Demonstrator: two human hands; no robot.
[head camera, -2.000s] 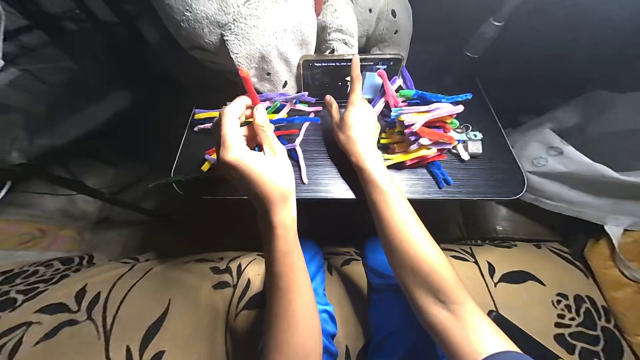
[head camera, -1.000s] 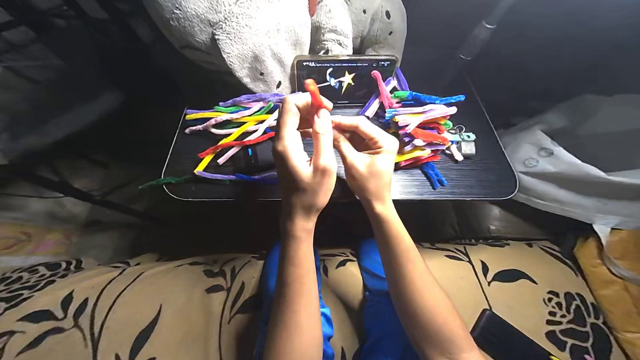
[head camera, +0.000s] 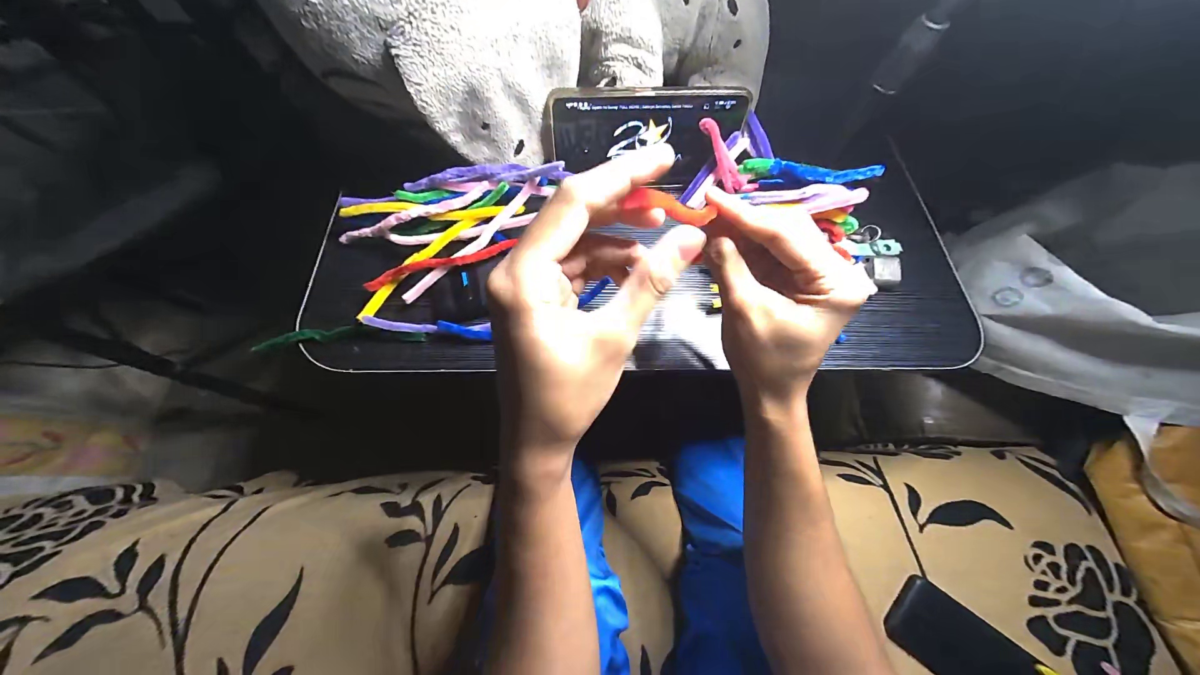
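Between my hands, above a black tray table, is a red-orange fuzzy pipe cleaner, bent in a curve. My left hand has its fingers curled around the red end, its thumb and index finger apart; whether they press on it is hard to tell. The thumb and index finger of my right hand pinch the orange end. Left of my hands lie loose pipe cleaners, among them a yellow one and a red one. More lie at the right, partly behind my right hand, including a blue one.
A lit smartphone leans upright at the back of the table. A keyring with a small metal padlock lies at the right. A white bag hangs beside the table. A black phone-like object rests on the floral cushion.
My left hand was holding up the red piece while my right reached to the smartphone; then both hands met over the table. Now the piece stretches between them.
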